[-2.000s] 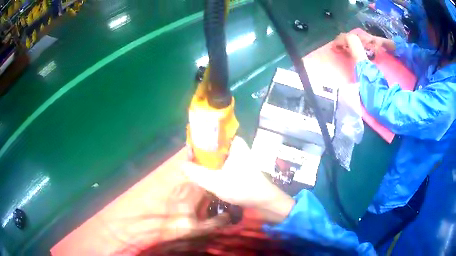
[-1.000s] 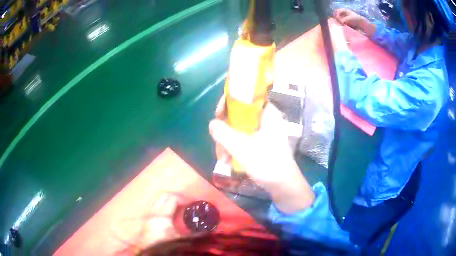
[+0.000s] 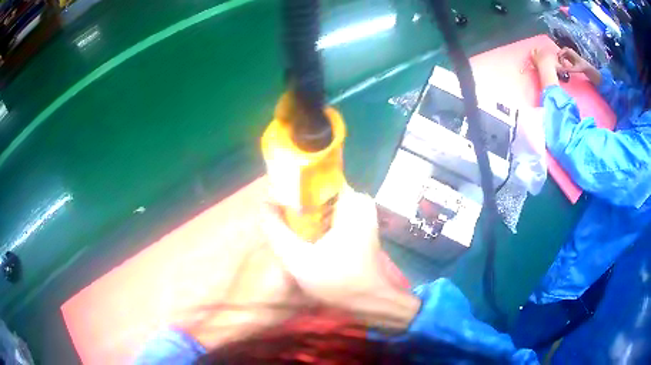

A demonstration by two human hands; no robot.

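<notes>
The yellow-orange electric screwdriver (image 3: 303,167) hangs upright over the red-pink mat (image 3: 160,246), a thick black hose rising from its top. My right hand (image 3: 335,246) is wrapped around its lower body; the hand is overexposed and the driver's tip is hidden behind it. My left hand (image 3: 235,303) is low over the mat, pale and blurred, partly behind strands of hair; its fingers and anything in them cannot be made out. No round black unit shows on my mat; my hands and the hair cover its lower part.
The white screw tray (image 3: 428,207) stands right of the driver, with the white parts bin (image 3: 464,121) behind it. A clear plastic bag (image 3: 517,189) lies beside them. A thin black cable (image 3: 475,128) hangs in front. A neighbour in blue (image 3: 599,157) works at the right. A black unit (image 3: 11,266) lies far left.
The driver, gripped by my right hand, has moved from beside the boxes back over the mat. The black unit seen there is now out of sight. The view has shifted.
</notes>
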